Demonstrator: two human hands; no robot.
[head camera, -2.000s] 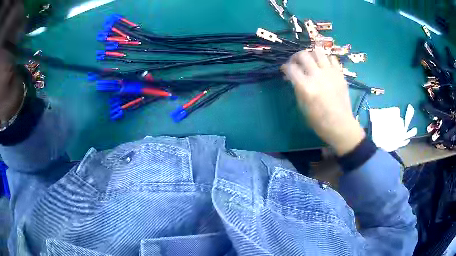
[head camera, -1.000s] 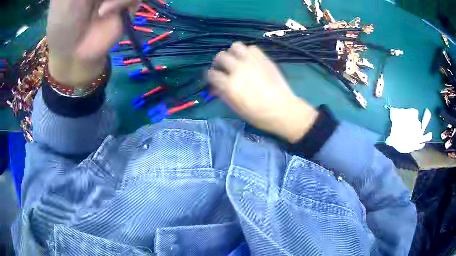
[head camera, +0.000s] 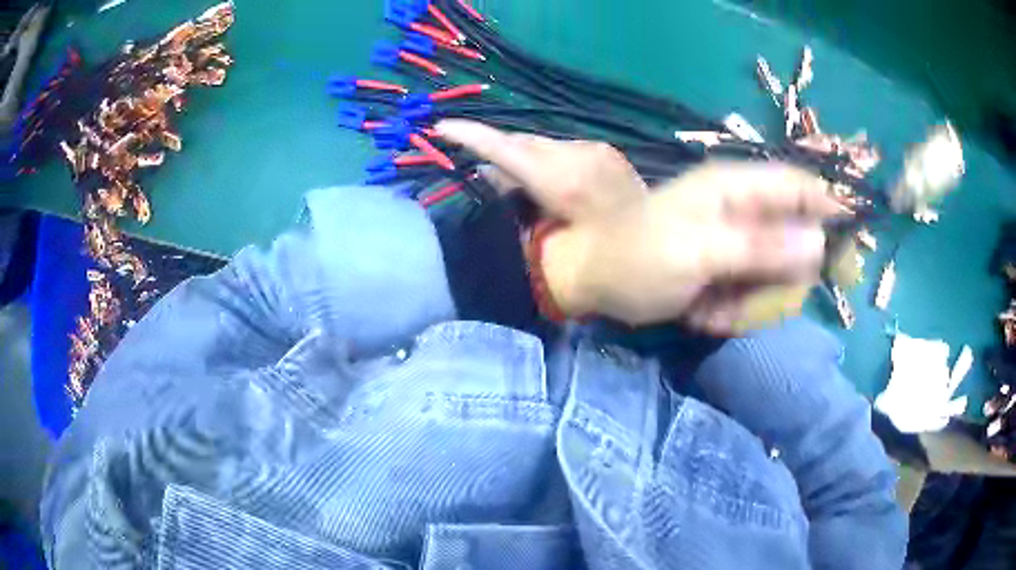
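Observation:
Cable leads (head camera: 579, 89) lie side by side on the green table, with blue connectors (head camera: 412, 106) and short red sections at left. Their copper terminals (head camera: 852, 156) are at right, and one pale cluster (head camera: 930, 167) there is blurred. My left hand (head camera: 602, 228) reaches rightward across the near side of the leads, its thumb pointing toward the blue connectors. My right hand (head camera: 758, 306) is blurred and partly hidden where the two hands overlap, near the terminal end. What either hand holds cannot be made out.
A large heap of copper-ended leads (head camera: 123, 145) lies at left, its ends hanging over the table edge at a blue bin (head camera: 54, 323). A white glove (head camera: 919, 384) lies at right above a cardboard box (head camera: 969, 454). Other copper-ended parts (head camera: 1003, 406) are at the far right.
My left hand has come from the upper left across to the middle right. My right hand has moved right and nearer my body. The view has shifted left, showing more of the left heap.

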